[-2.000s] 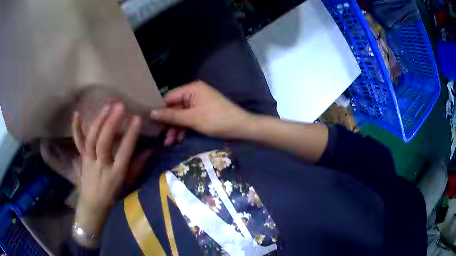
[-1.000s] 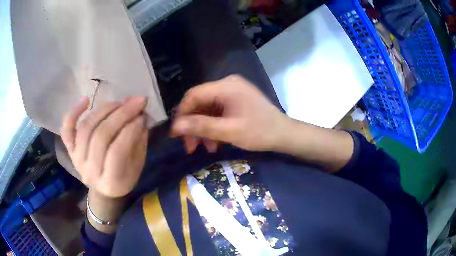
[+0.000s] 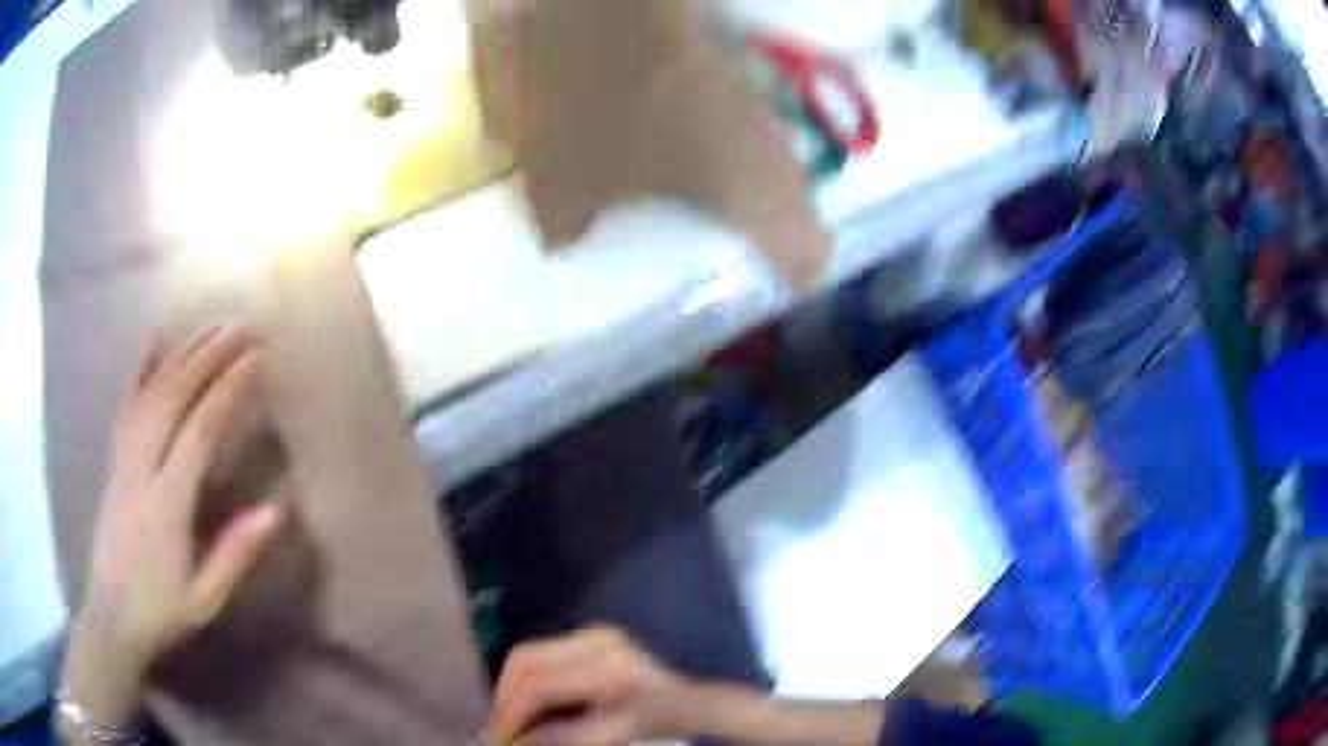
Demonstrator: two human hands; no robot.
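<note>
The large taupe-brown panel [image 3: 357, 437] lies over the left of the white machine table and hangs over its front edge. My left hand [image 3: 175, 503] rests on it, fingers apart. My right hand [image 3: 590, 692] is low in the picture at the panel's right edge, fingers curled; blur hides whether it pinches the cloth. The dark presser foot area [image 3: 313, 26] is at the top, beside white lamp glare. The yellowish needle plate [image 3: 437, 139] shows to the right of the glare. A stack of brown cut pieces [image 3: 641, 117] with a curved edge lies to the right of it.
Scissors with red and green handles [image 3: 830, 95] lie right of the stack. The table's grey front edge [image 3: 583, 386] runs across the middle. A white board [image 3: 859, 539] is below it. A blue plastic basket [image 3: 1020, 481] with cloth inside stands at the right.
The view has swung up to the machine table. The panel now reaches to the needle area. My left hand has moved left on the panel; my right hand appears lower in the picture.
</note>
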